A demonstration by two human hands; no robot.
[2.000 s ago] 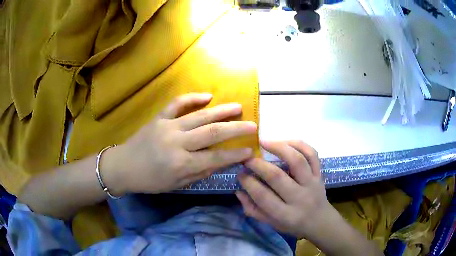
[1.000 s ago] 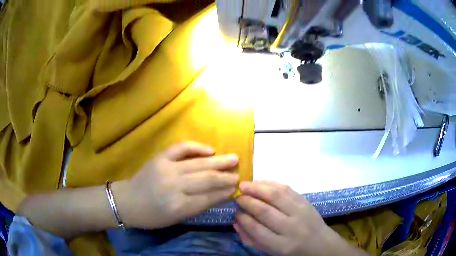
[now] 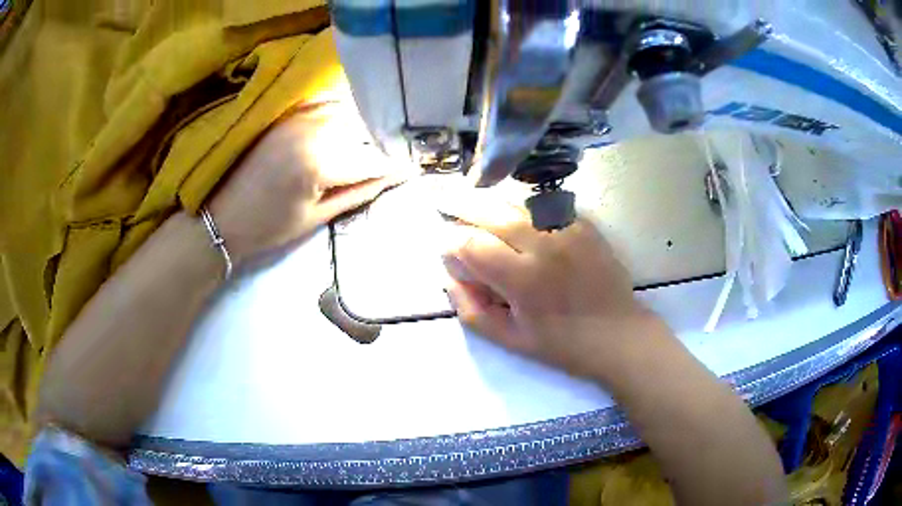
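The mustard-yellow cloth lies bunched on the left of the table, its folds reaching up beside the machine head. My left hand lies against the cloth's right side, fingers pointing to the needle area; glare hides its grip. My right hand is right of the needle area, fingers bent over the machine bed; glare hides whether it holds anything. The presser foot area is under the white sewing machine head, between and beyond my hands. Strong lamp light washes out the fingertips there.
White strips hang at the right of the machine. A slim dark metal tool and an orange-red ring lie at far right. Ruler markings follow the table's curved front edge. More yellow cloth shows below the edge.
Both hands have moved from the table's front edge up toward the needle area. The cloth has shifted up and left, uncovering the front of the table. More of the machine head shows.
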